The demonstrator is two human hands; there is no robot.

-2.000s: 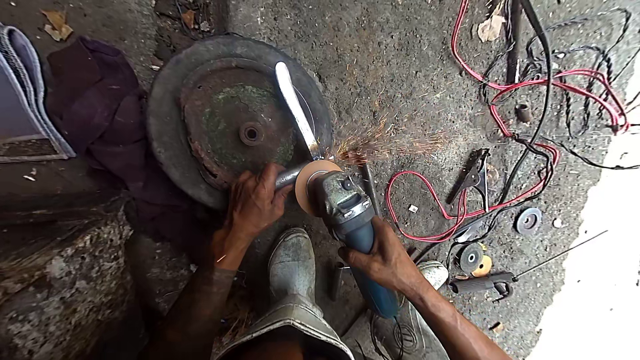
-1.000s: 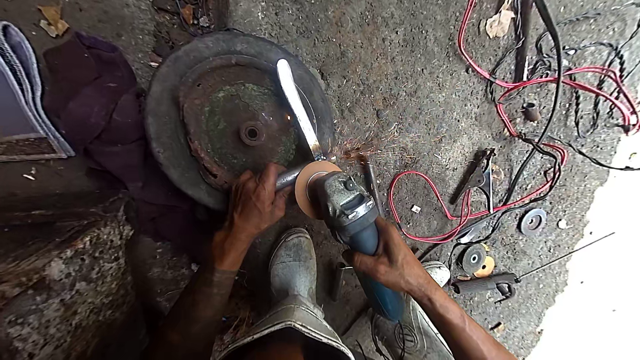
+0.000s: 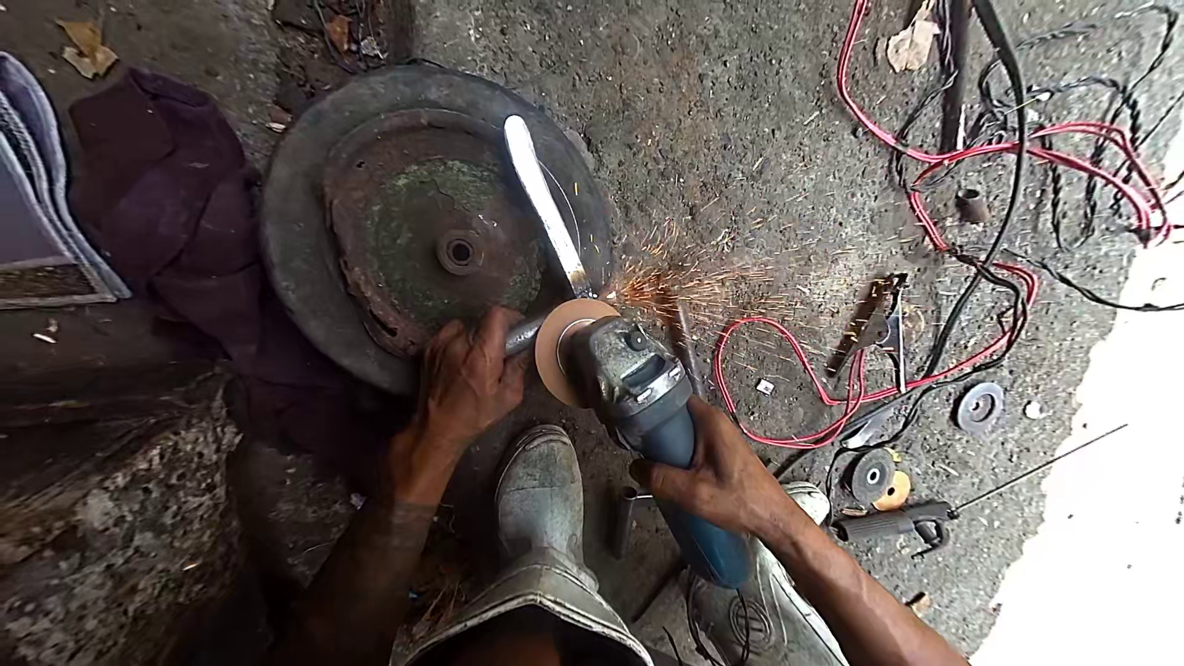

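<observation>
My right hand (image 3: 717, 467) is wrapped around the blue body of an angle grinder (image 3: 661, 416). Its thin brown disc (image 3: 555, 356) meets the lower end of a long bright metal blade (image 3: 546, 203), and orange sparks fly off to the right. The blade lies over a round, rusty metal wheel (image 3: 425, 203) with a dark rim. My left hand (image 3: 472, 379), at the wheel's lower edge, is closed on a metal tube-like handle (image 3: 524, 335) that runs to the disc. Whether this is the grinder's side handle or part of the workpiece, I cannot tell.
Red cable (image 3: 814, 435) and black wires lie on the concrete at right, near a metal clamp (image 3: 874, 333), loose discs (image 3: 979, 407) and an electrode holder (image 3: 888, 525). Dark cloth (image 3: 185, 213) lies left of the wheel. Rubber boots (image 3: 541, 490) stand below; a rough block (image 3: 120, 518) is lower left.
Both hands keep about the same places, with the grinder at the blade's lower end. The spray of sparks is fuller now than one second ago.
</observation>
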